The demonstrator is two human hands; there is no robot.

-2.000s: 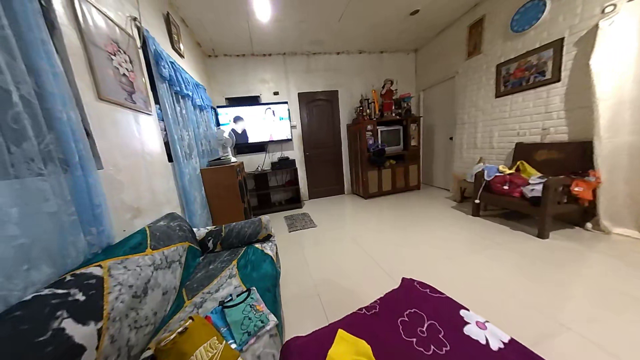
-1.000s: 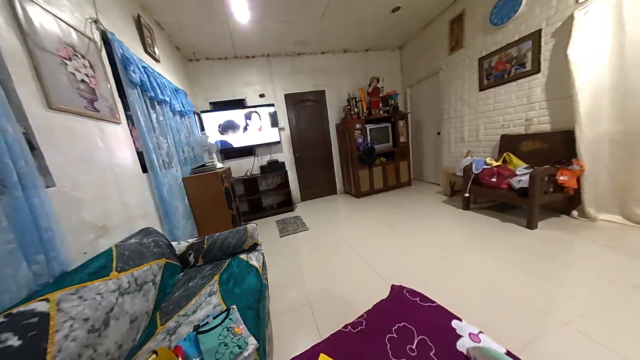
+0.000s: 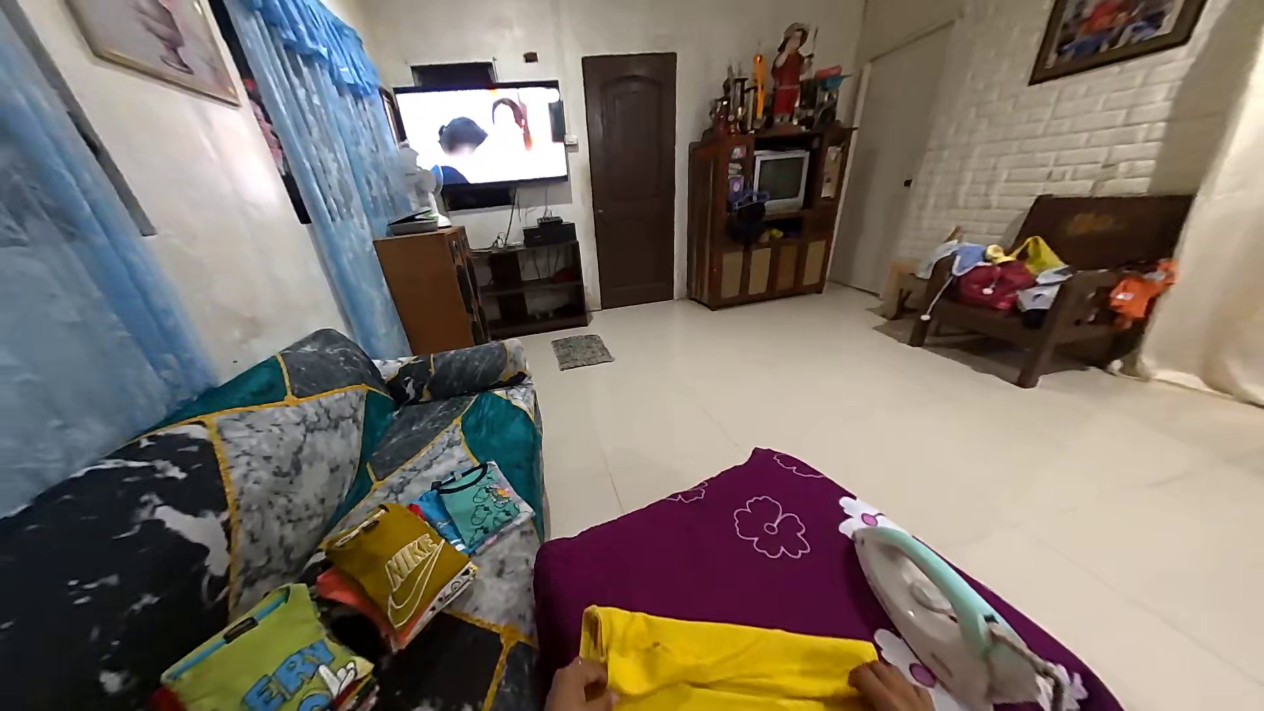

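Observation:
A yellow garment [image 3: 731, 662] lies on a purple flowered cloth [image 3: 671, 553] that covers a raised surface at the bottom centre. My left hand [image 3: 581, 685] grips the garment's left edge between thumb and fingers. At its right edge, my right hand [image 3: 889, 685] pinches the fabric. Just right of that hand a clothes iron [image 3: 938, 612] with a pale green handle rests on the cloth. On the sofa to the left are folded clothes: a lime green one [image 3: 267, 657], a mustard one [image 3: 400, 568] and a teal one [image 3: 484, 504].
A sofa with a marble-patterned cover [image 3: 296, 444] runs along the left. A wooden armchair [image 3: 1062, 326] holding a heap of clothes stands at the right. Tiled floor [image 3: 790, 385] stretches toward a wooden cabinet [image 3: 760, 227], a door [image 3: 635, 178] and a low shelf [image 3: 528, 286]. A small mat [image 3: 583, 352] lies on the floor.
The view has tilted down, bringing both hands, the iron and more of the yellow garment into sight.

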